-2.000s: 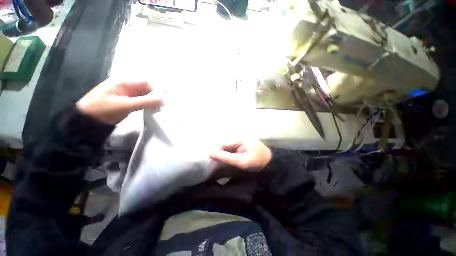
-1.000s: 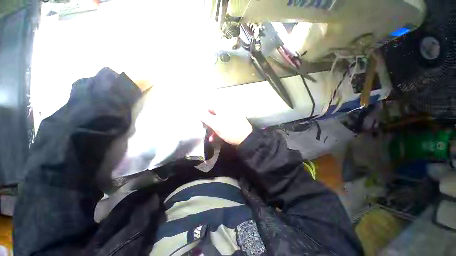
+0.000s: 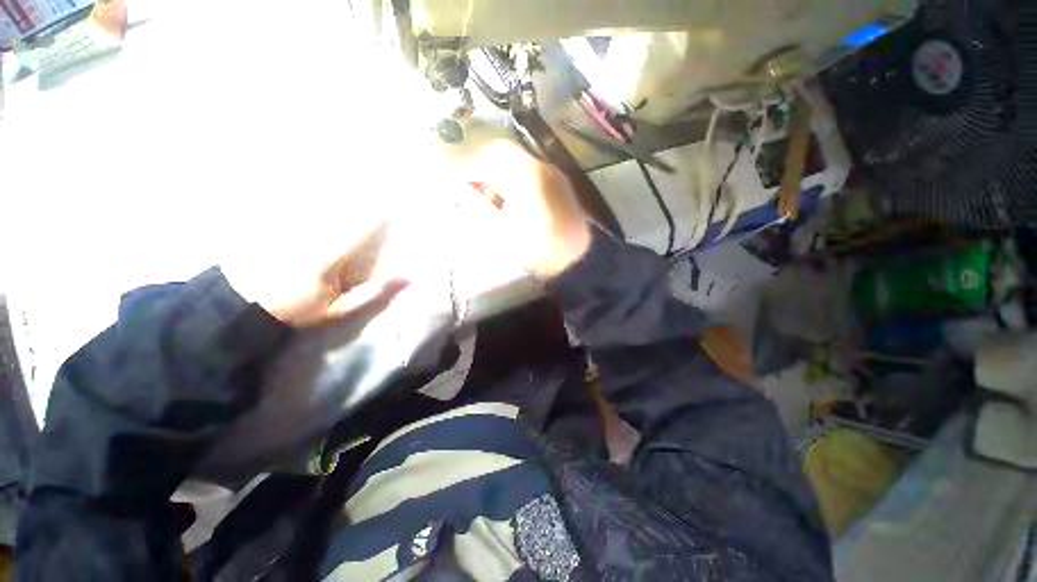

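A white cloth [image 3: 381,358] lies at the table's front edge and hangs towards the lap, mostly washed out by glare. My left hand [image 3: 330,279] holds the cloth, fingers pinched on it. My right hand [image 3: 529,210] is strongly overexposed and lies on the cloth near the front edge; its fingertips are lost in glare, so its grip cannot be made out. A thin pale strip [image 3: 450,370] hangs from the cloth between the hands.
The cream sewing machine head [image 3: 682,51] is at the top. Dark shears [image 3: 569,159] and pink-handled snips [image 3: 605,114] lie below it, beside my right hand. A black fan [image 3: 938,85] and a green container [image 3: 927,282] are at right. A printed item [image 3: 40,17] is at top left.
The view has shifted to the right. My left hand has come out from behind its sleeve, close to my right hand. My right hand has moved up and forward, partly covering the shears.
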